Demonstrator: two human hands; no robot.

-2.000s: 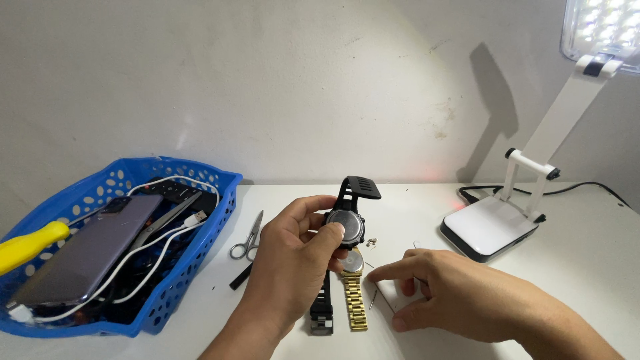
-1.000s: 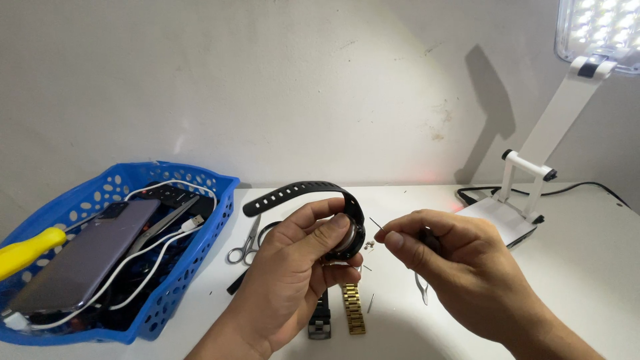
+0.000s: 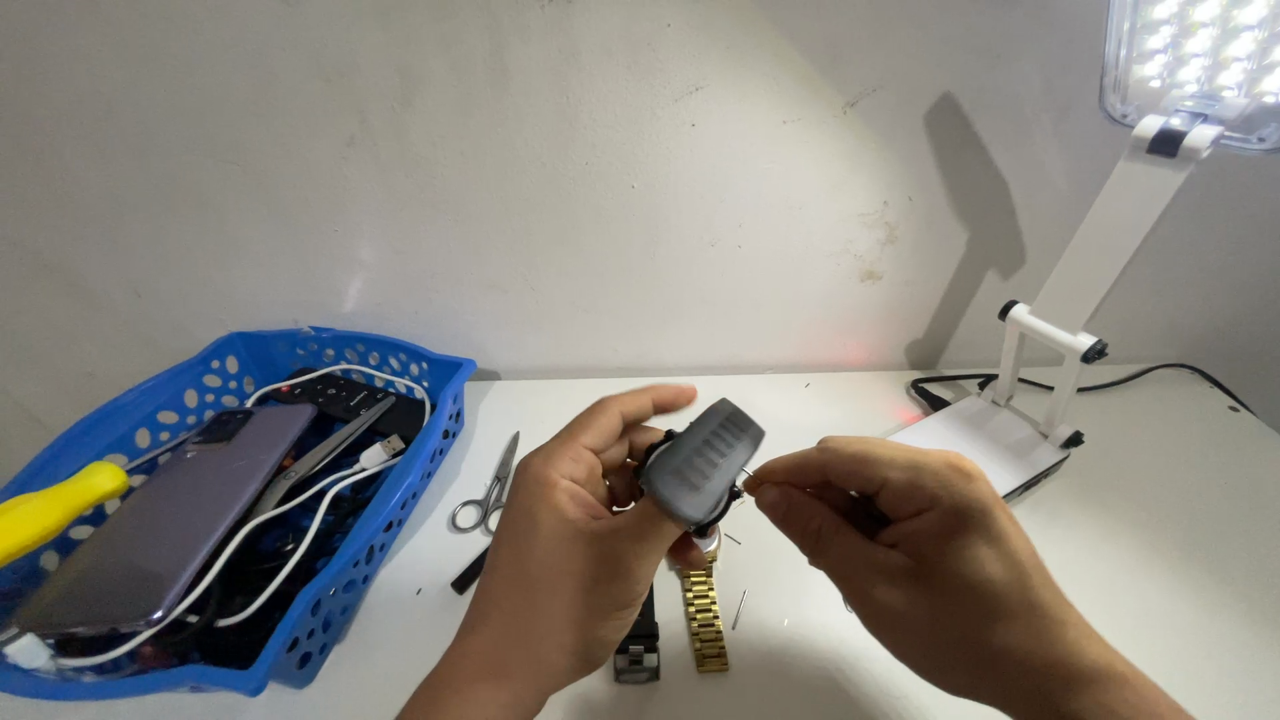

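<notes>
My left hand (image 3: 585, 540) grips a black wristwatch (image 3: 705, 462), whose strap curves up toward the camera and hides most of the case. Between the thumb and forefinger of my right hand (image 3: 880, 540) is a thin metal pin (image 3: 748, 474), its end at the watch's right edge. Below, a gold metal-link watch band (image 3: 705, 620) lies on the white table, its upper end partly behind my left fingers. A black strap with a metal buckle (image 3: 637, 662) lies beside it. A small loose pin (image 3: 740, 609) rests to the right of the gold band.
At left stands a blue plastic basket (image 3: 330, 600) with a smartphone (image 3: 170, 540), a white USB cable (image 3: 290, 510) and a yellow-handled screwdriver (image 3: 60, 510). Scissors (image 3: 492, 500) lie between basket and left hand. A white LED desk lamp (image 3: 1120, 230) stands at right, its cord behind.
The right hand has lifted from the table, and its fingers are now at the watch with a thin pin. The watch has been turned in my left hand, so the strap now hides its case.
</notes>
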